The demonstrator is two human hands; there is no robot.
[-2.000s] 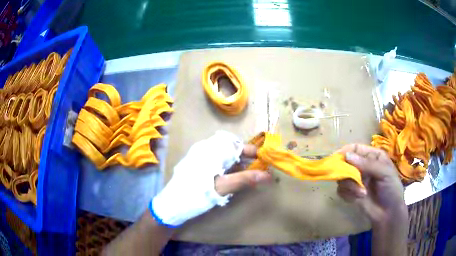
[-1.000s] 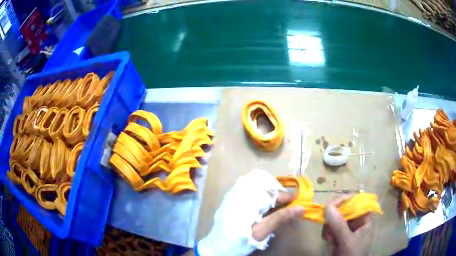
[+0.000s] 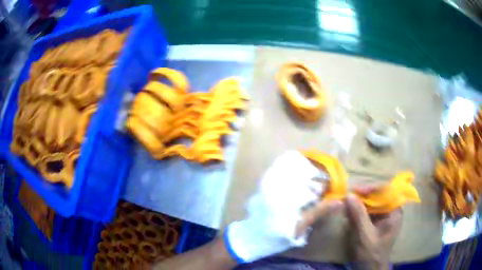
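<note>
My left hand (image 3: 283, 205), in a white glove with bare fingertips and a blue cuff edge, holds the looped end of an orange looped piece (image 3: 334, 176) over the cardboard work sheet (image 3: 264, 142). My bare right hand (image 3: 374, 224) grips the same piece near its middle, and its wavy tail sticks out to the right. The fingertips of both hands nearly meet on the piece. A small white glue cup (image 3: 381, 135) stands beyond my right hand; it is blurred. A closed pile of orange ovals (image 3: 302, 92) stands at the far part of the cardboard.
A blue crate (image 3: 100, 174) full of orange ovals is at left. Looped pieces with wavy tails (image 3: 185, 118) lie on the metal plate (image 3: 177, 184). Loose orange strips (image 3: 461, 171) are heaped at right. Another lot of ovals (image 3: 138, 237) shows below. A green surface (image 3: 253, 23) runs behind.
My hands have moved closer together on the orange piece, and the loop looks rounder around my left fingers. The whole view has shifted and is more blurred.
</note>
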